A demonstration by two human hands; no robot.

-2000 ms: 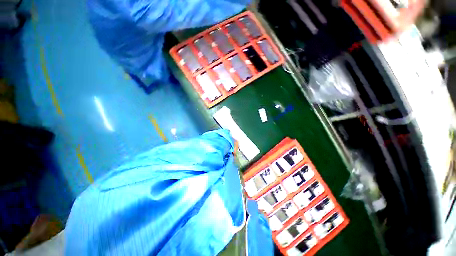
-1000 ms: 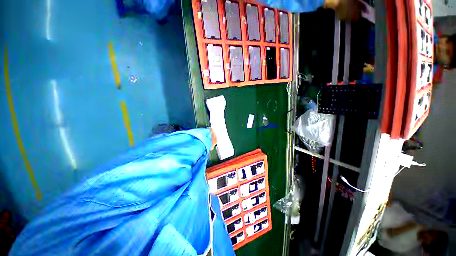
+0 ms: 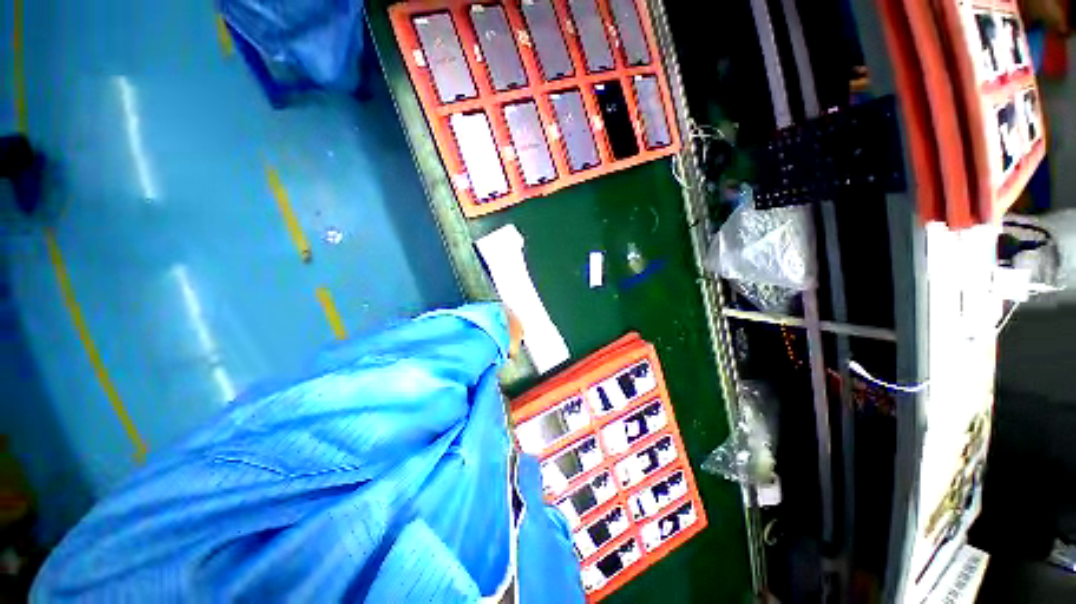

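Note:
A long white paper strip lies on the green mat between two red-orange trays, its lower end wider. A large blue sleeve reaches it from the lower left. A sliver of a hand, apparently my left hand, shows at the cuff beside the strip; its fingers are mostly hidden. My right hand is not visible. The upper tray holds grey slabs, one black and one whitish. The lower tray holds open white phone assemblies with black parts. A small white label lies on the mat near a blue pen-like piece.
Crinkled clear bags lie along the bench's back edge. Behind are dark rails, a black perforated panel and a white shelf with stacked red-orange trays. Blue floor and another blue garment show at the left.
The camera view has swung and tilted. Another person's blue sleeve and hand at the top have left the picture. The strip, trays and small label keep their places on the bench.

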